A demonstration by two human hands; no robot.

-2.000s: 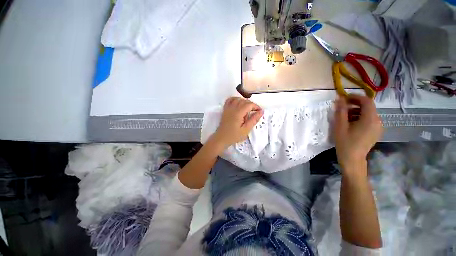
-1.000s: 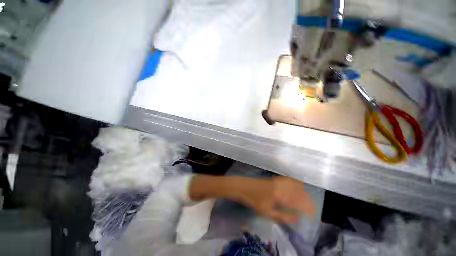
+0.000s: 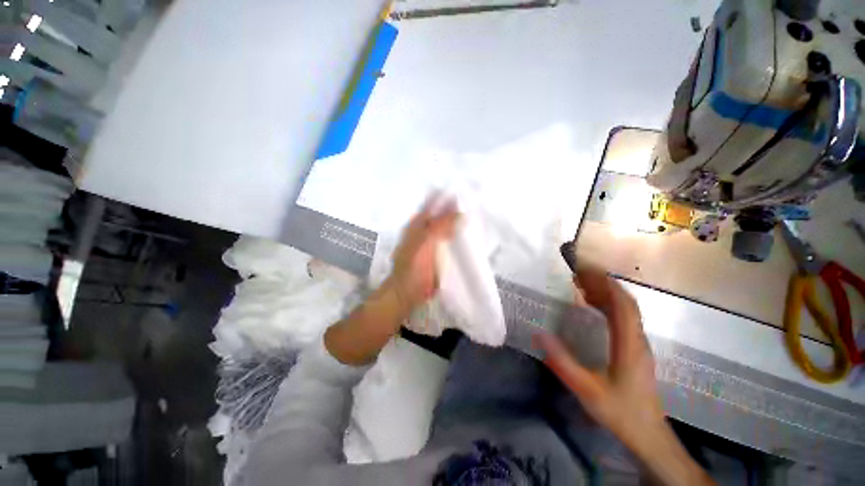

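Note:
A white cloth piece [image 3: 474, 285] is bunched at the table's front edge, partly hanging over it; it is blurred and overexposed, so its pattern cannot be told. My left hand [image 3: 422, 252] is shut on the white cloth at its left side. My right hand [image 3: 607, 356] is over the ruler edge, right of the cloth, with thumb and fingers apart and nothing in it. The sewing machine [image 3: 759, 104] stands at the upper right, its needle area lit above the beige plate [image 3: 654, 266].
Scissors with yellow and red handles [image 3: 806, 327] lie right of the needle. Blue edging [image 3: 358, 100] is on the table's left. A grey ruler strip [image 3: 721, 384] runs along the front edge. A white heap [image 3: 270, 299] and grey-lilac strips [image 3: 251, 384] lie below left.
The view has swung left. The eyelet piece seen in front of the machine earlier is out of sight. My left hand has come up from the lap and holds white cloth; my right hand is back in view.

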